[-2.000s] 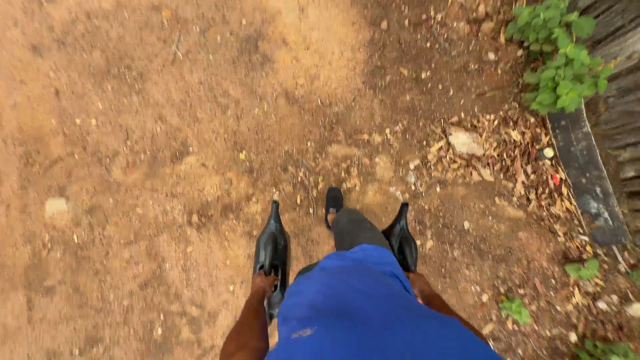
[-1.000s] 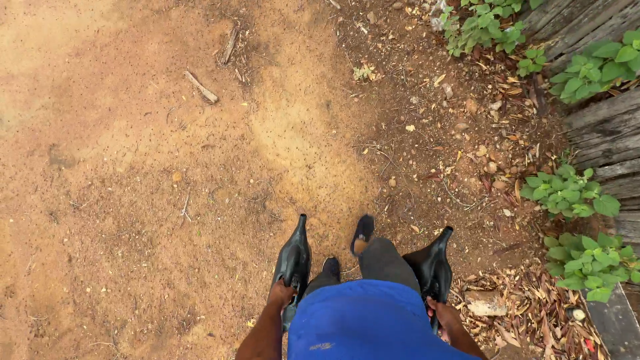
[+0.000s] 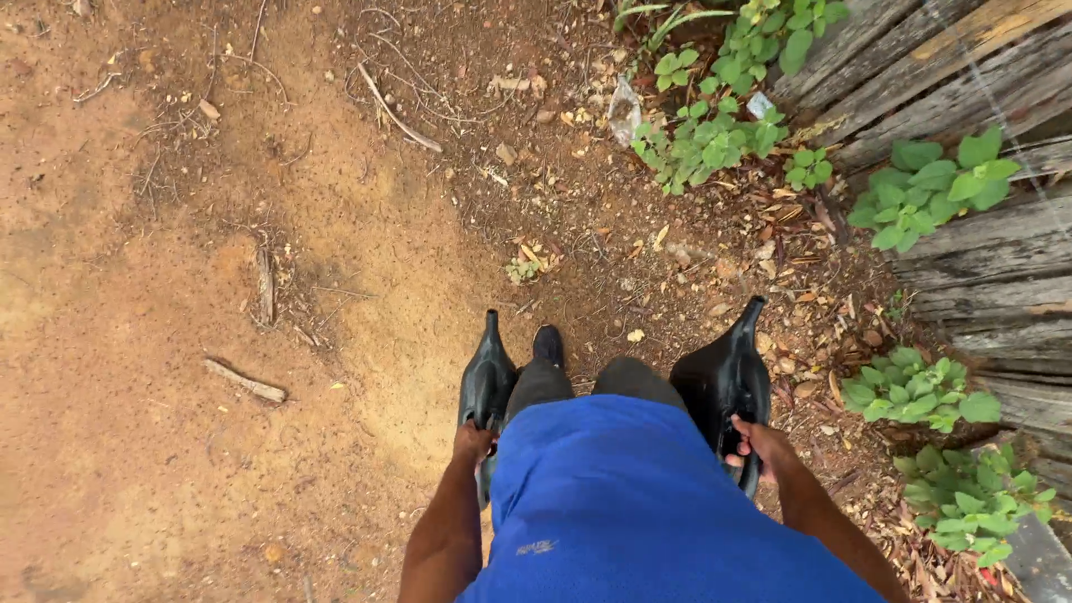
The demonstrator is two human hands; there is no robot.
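Note:
My left hand (image 3: 476,442) is closed round the handle of a black spouted watering can (image 3: 487,377), which hangs at my left leg with its spout forward. On the other side, my right hand (image 3: 754,445) grips the handle of a second black watering can (image 3: 724,377) beside my right thigh. Its spout also points forward and slightly outward. The rear parts of both cans are partly hidden by my hands and blue shirt. Whether either can holds water cannot be seen.
Reddish dirt ground carries sticks (image 3: 244,379), a curved branch (image 3: 398,113) and dry leaves. Along the right stands a weathered wooden fence (image 3: 997,276) with green plants (image 3: 921,389) at its foot. A clear plastic scrap (image 3: 624,111) lies ahead, near more plants. One black shoe (image 3: 548,345) shows ahead of my body.
The view has moved forward along the ground, and more of the fence and its plants shows on the right. Both hands keep hold of their cans.

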